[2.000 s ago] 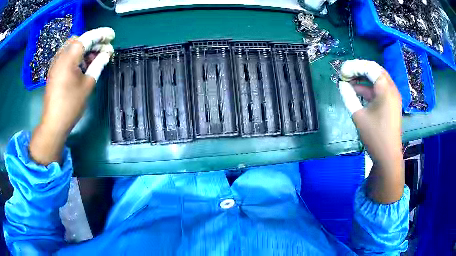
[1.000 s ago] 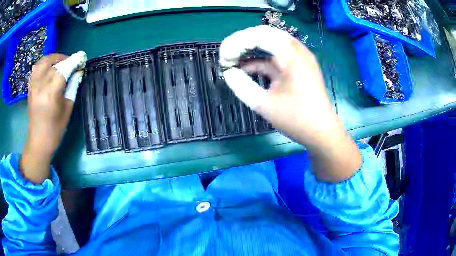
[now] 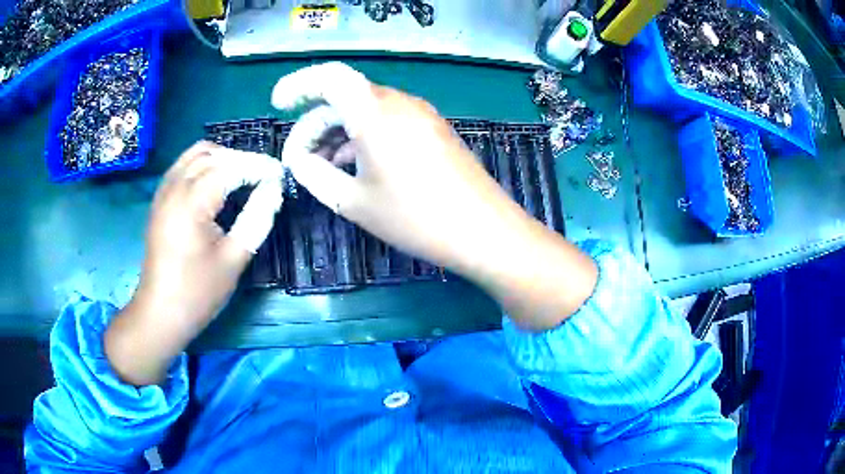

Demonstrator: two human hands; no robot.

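Several black plastic housings (image 3: 315, 243) lie side by side on the green mat, partly hidden under my hands and right forearm. My left hand (image 3: 208, 208) is over the left housings, its white-cotted thumb and index fingertip together; whether a small piece is between them cannot be told. My right hand (image 3: 371, 153) reaches across the housings from the right, its covered fingers curled and its lower fingertips beside my left fingertips. No held piece shows clearly in it.
Small blue bins of metal pieces stand at left (image 3: 146, 111) and right (image 3: 709, 176), with larger bins behind. Loose metal pieces (image 3: 563, 111) lie right of the housings. The machine's base plate (image 3: 371, 39), a green button (image 3: 576, 30) and yellow-black bars are at the back.
My right hand has moved left across the housings to meet my left hand, which has moved right over them. The view has shifted, showing more of the base plate and the green button.
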